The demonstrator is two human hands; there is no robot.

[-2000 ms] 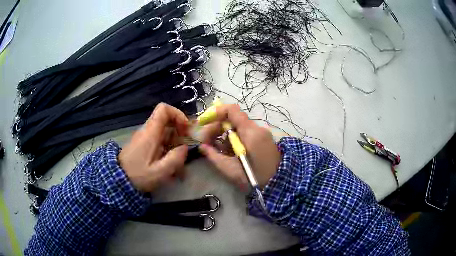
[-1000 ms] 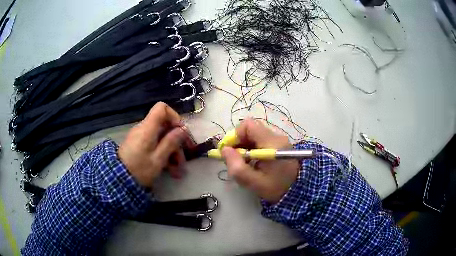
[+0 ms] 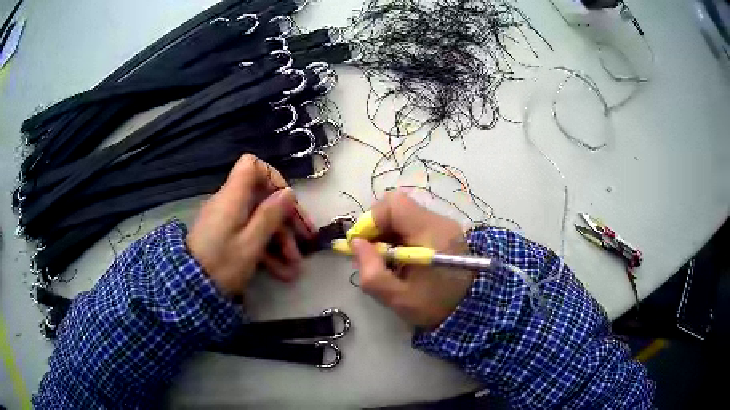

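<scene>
My left hand (image 3: 254, 232) holds a black webbing strap (image 3: 326, 234) near its end, with a thin dark thread raised by the fingers. A silver D-ring (image 3: 344, 220) shows at the strap's end. My right hand (image 3: 420, 252) grips a yellow and silver pen-shaped tool (image 3: 410, 255), its tip at the strap end. A bulky yellow piece (image 3: 363, 226) sits by the fingers. Whether the tip touches the strap is too small to tell. The rest of the held strap is hidden by my left hand.
A pile of black straps (image 3: 160, 144) lies at left. A dark thread heap (image 3: 440, 64) is beyond. Two straps with rings (image 3: 288, 329) lie between my sleeves. A red-handled small tool (image 3: 610, 240) lies at right. A pale cord (image 3: 566, 204) runs from the pen's rear.
Over two seconds my right hand has turned the pen from steep to nearly level and brought its tip to the strap end. My left hand stays in nearly the same place.
</scene>
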